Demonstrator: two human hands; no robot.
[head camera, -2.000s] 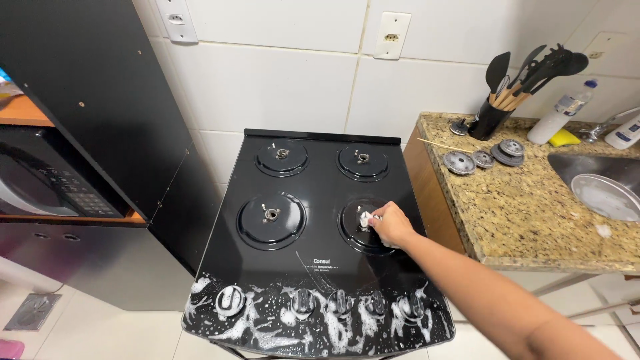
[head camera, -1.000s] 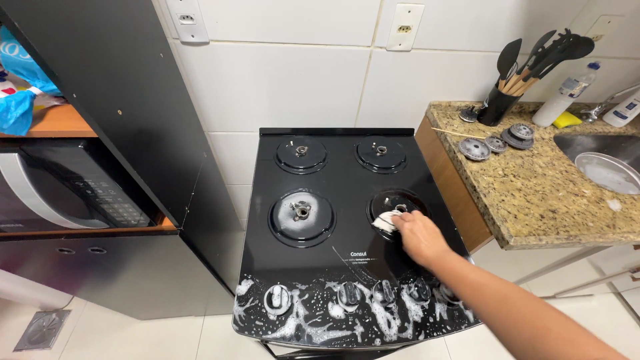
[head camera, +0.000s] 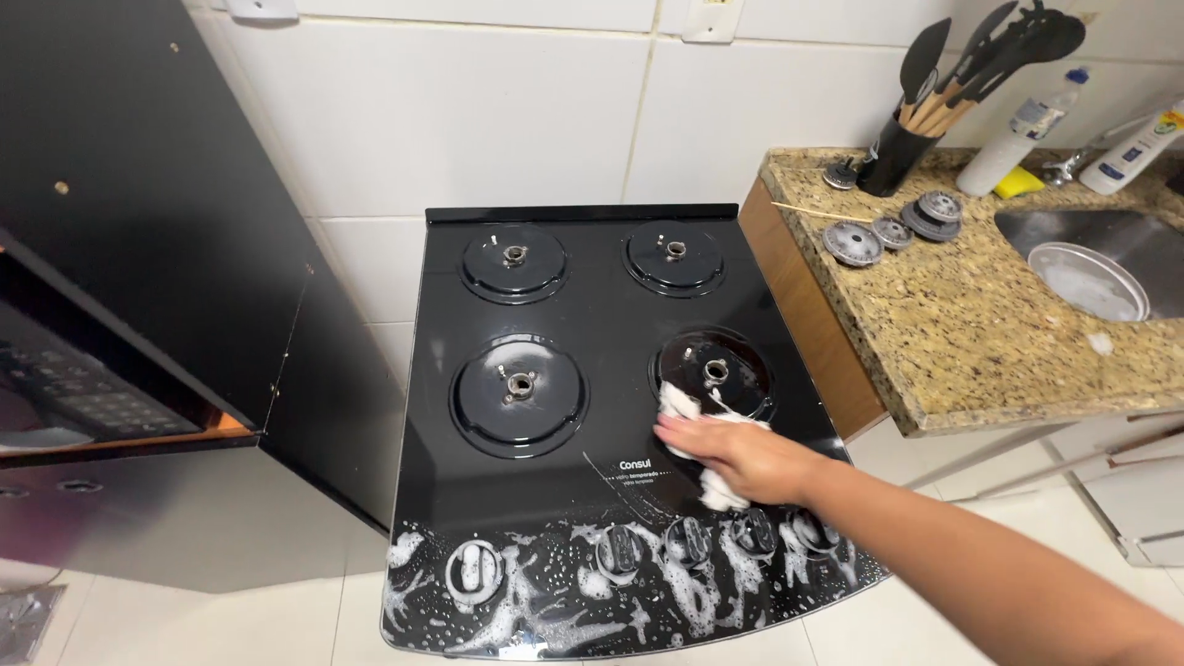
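Observation:
My right hand (head camera: 740, 458) grips a white cloth (head camera: 680, 404), pressed on the black glass cooktop (head camera: 606, 351) at the lower edge of the front right burner (head camera: 716, 372). Part of the cloth is hidden under the hand. The front left burner (head camera: 520, 386) has a whitish, cloudy film on its back part. At the rear sit two more bare burners (head camera: 515, 254). White foam and drops cover the front strip around the control knobs (head camera: 474, 572). My left hand is out of the frame.
A black cabinet (head camera: 148, 185) stands at the left. On the granite counter (head camera: 980, 324) at the right are burner caps (head camera: 853, 242), a black utensil holder (head camera: 895, 157), a clear bottle (head camera: 1022, 134) and a yellow sponge (head camera: 1017, 182). A round dish (head camera: 1088, 280) lies in the sink (head camera: 994, 222).
My right hand has moved with the cloth from the burner's middle toward its front edge, and more of the cloth shows. The view has shifted somewhat.

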